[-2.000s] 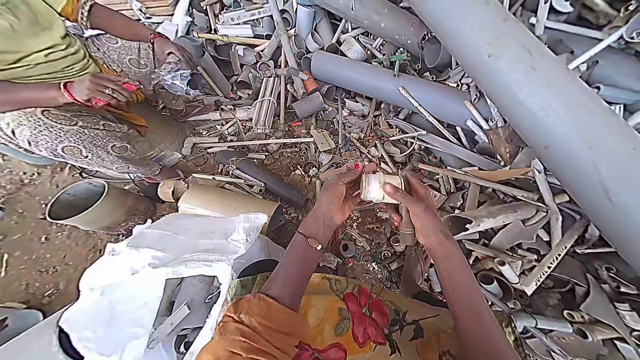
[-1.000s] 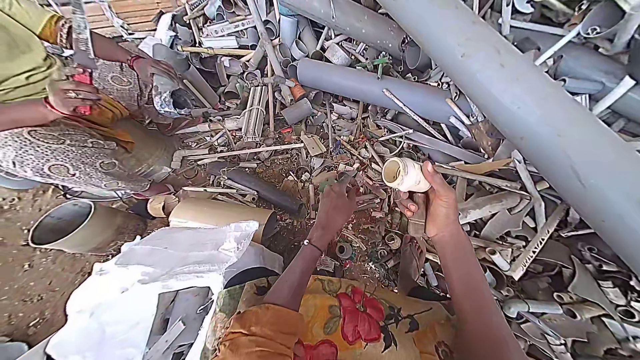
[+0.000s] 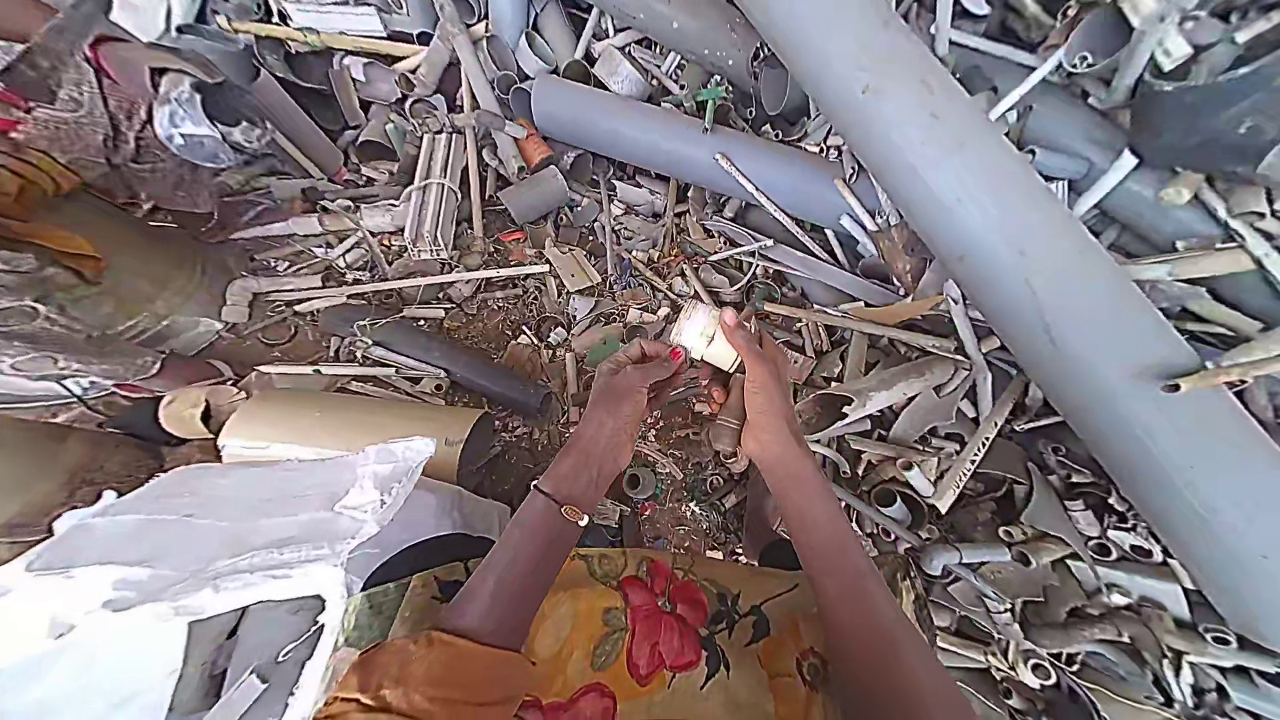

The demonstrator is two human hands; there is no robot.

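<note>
A short cream-coloured plastic pipe fitting (image 3: 703,335) is gripped in my right hand (image 3: 762,390), its ribbed or wrapped end turned to the left. My left hand (image 3: 632,385) is at that end, thumb and forefinger pinched together close to it; whether they hold a thin strip or touch the fitting I cannot tell. Below the fitting, by my right fingers, is a brownish pipe piece (image 3: 729,425), partly hidden by the hand. Scrap pipe pieces cover the ground beneath both hands.
A long thick grey pipe (image 3: 1000,230) slants down the right side. Another grey pipe (image 3: 690,150) lies beyond my hands. A tan pipe (image 3: 340,430) and a white sack (image 3: 230,520) with grey pieces are at lower left. Another person's patterned clothing (image 3: 90,110) shows at upper left.
My left hand, low and apart from the fitting a second ago, has come up to its end. The fitting has turned in my right hand. The view has shifted nearer the pile.
</note>
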